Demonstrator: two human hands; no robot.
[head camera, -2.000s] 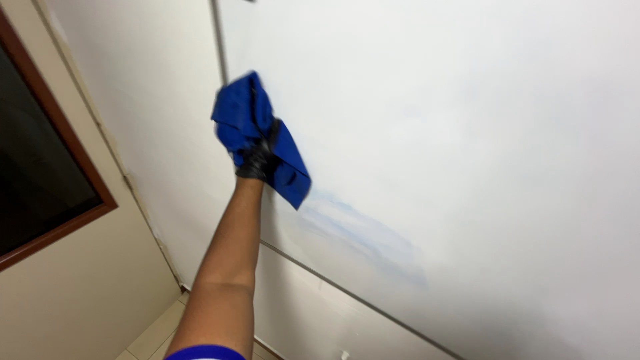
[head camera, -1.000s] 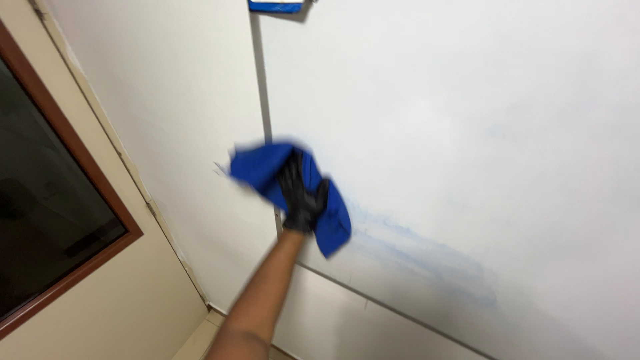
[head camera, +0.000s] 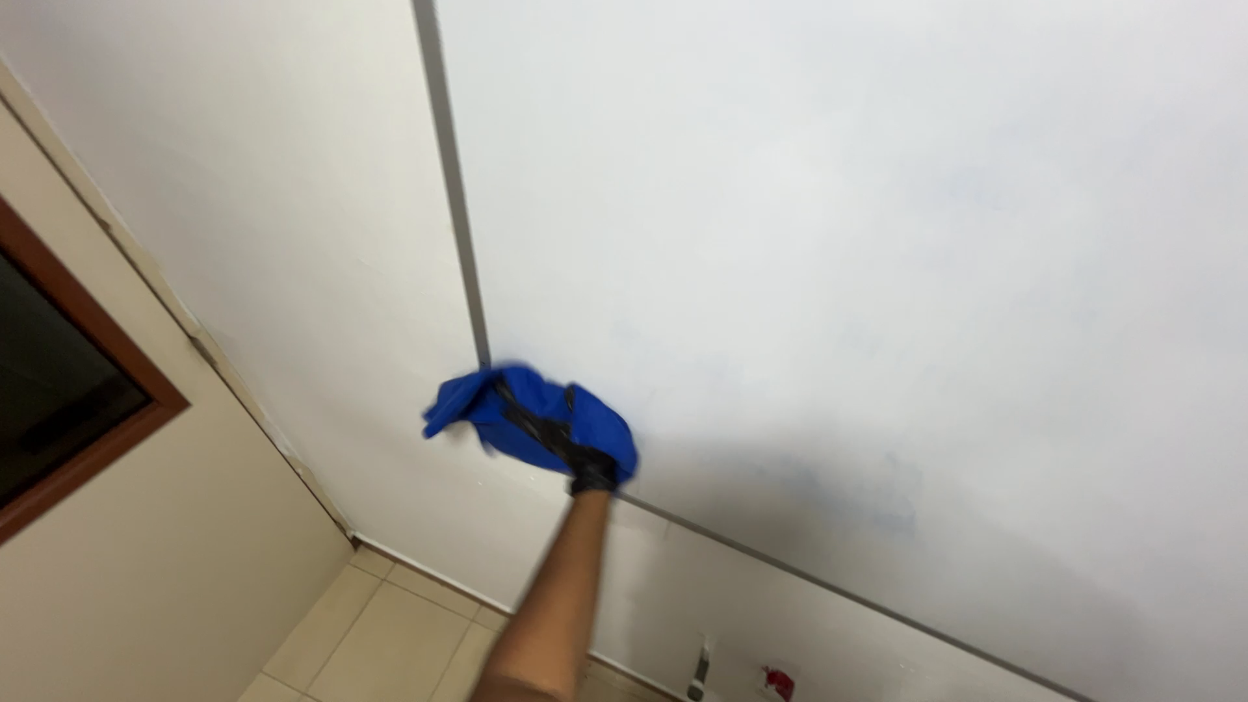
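Note:
My left hand (head camera: 561, 439), in a black glove, holds a crumpled blue cloth (head camera: 604, 429) against the lower left corner of a whiteboard (head camera: 780, 244). The cloth spreads past the hand on both sides and covers the corner of the board's grey frame (head camera: 450, 166). Faint blue smears (head camera: 877, 497) mark the board to the right of the hand, partly in shadow. My right hand is out of view.
A door (head camera: 195, 546) with a brown-framed dark window (head camera: 58, 390) stands at the left. Below the board are a white wall, a dark-and-light fitting (head camera: 699, 673), a red object (head camera: 778, 682) and floor tiles (head camera: 390, 634).
My left hand has moved the cloth down along the board's left edge to its lower corner. The smears look fainter. A blue-and-white thing at the top edge one second ago is out of view.

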